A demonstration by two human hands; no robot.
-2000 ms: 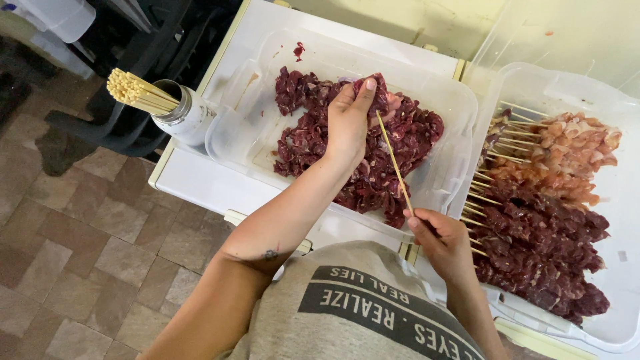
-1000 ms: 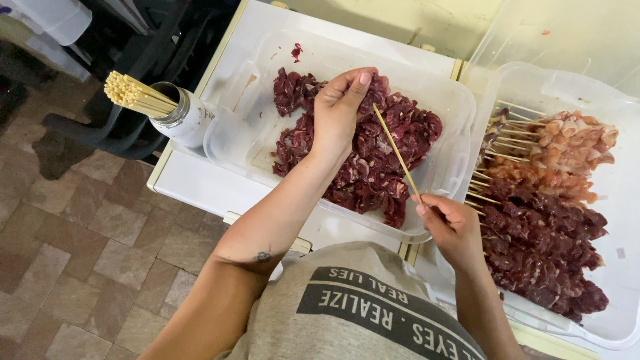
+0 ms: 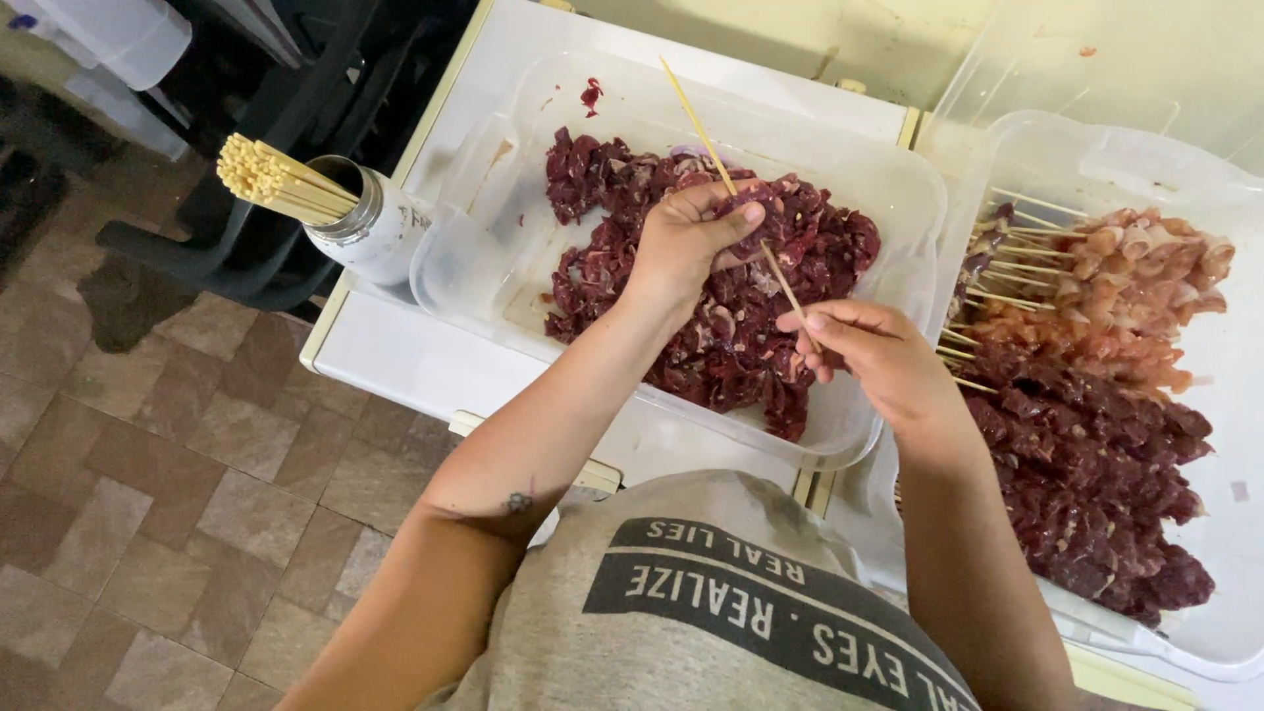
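My left hand pinches a piece of raw red meat between thumb and fingers, above the clear plastic tub. A wooden skewer passes through this piece; its tip sticks out well beyond my left fingers. My right hand grips the skewer's lower end over the tub's right side. Beneath both hands lies a heap of cut raw red meat. To the right, a second plastic tub holds skewers of dark red meat and of paler pink meat, their bare ends pointing left.
A white jar with a bundle of bare skewers stands left of the meat tub, on the white table top. A black chair is beyond it at the left. The wall runs behind the tubs.
The skewer's tip was bare near the meat in my left hand; now the skewer runs through a piece and juts out past it. My right hand has moved up and left, closer to my left hand.
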